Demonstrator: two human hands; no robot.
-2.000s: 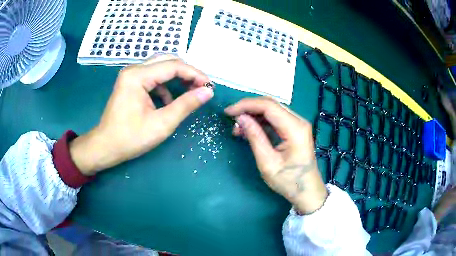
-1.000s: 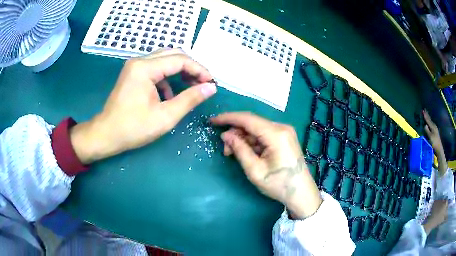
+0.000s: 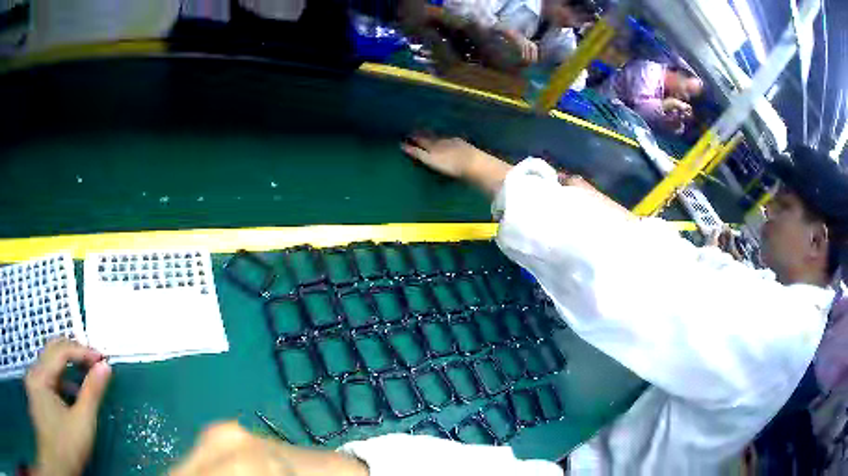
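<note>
My left hand (image 3: 65,402) is at the lower left with thumb and forefinger pinched on a small dark component (image 3: 101,359), just below the trays. My right hand (image 3: 232,452) is blurred and cut off by the bottom edge; its fingertips are not clear. Tiny silvery parts (image 3: 149,433) lie scattered on the green mat between the hands. A fuller component tray (image 3: 39,311) is cut off at the left edge. A partly filled component tray (image 3: 158,321) lies beside it.
Rows of black housing frames (image 3: 370,354) cover the mat at centre. A slim dark tool (image 3: 271,428) lies near them. At right, another worker (image 3: 595,279) reaches an arm over the yellow-edged conveyor (image 3: 279,181). More workers sit beyond it.
The view has swung right and up, so trays and hands appear lower left and the fan is out of view. The neighbouring worker and conveyor now show. My right hand is blurred.
</note>
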